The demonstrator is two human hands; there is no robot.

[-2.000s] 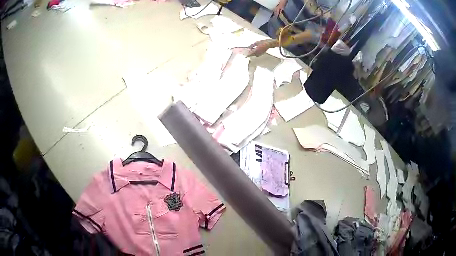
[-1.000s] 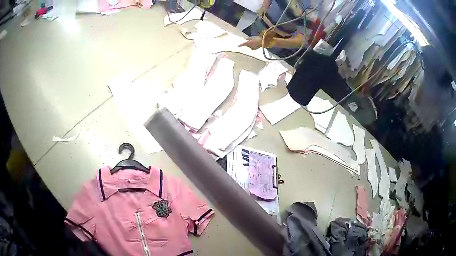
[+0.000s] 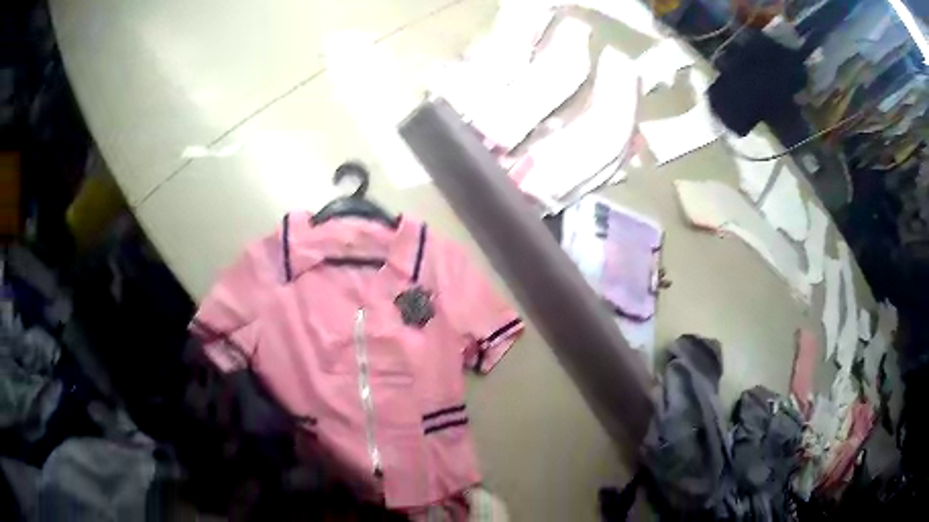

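A pink short-sleeved zip-front blouse (image 3: 316,336) lies front up at the table's near edge, on a black hanger (image 3: 351,194). It has navy stripes at sleeves and waist, a pale zip (image 3: 365,387) and a dark crest patch (image 3: 415,306) on the chest. A pale, blurred shape at the lower right hem looks like part of my right hand (image 3: 487,506), cut off by the bottom edge; its grip cannot be made out. My left hand is not seen; dark shapes cover the blouse's lower left side.
A grey-brown fabric roll (image 3: 530,265) lies diagonally right of the blouse. Beyond it are a clipboard with a lilac sheet (image 3: 630,267), white paper patterns (image 3: 591,133), grey crumpled cloth (image 3: 698,428) and pink offcuts (image 3: 845,449). A black cylinder (image 3: 756,87) hangs over the far side.
The view has tilted down and shifted, so the table's things sit higher and further right. More of the blouse's lower part shows, with the pale shape at its hem.
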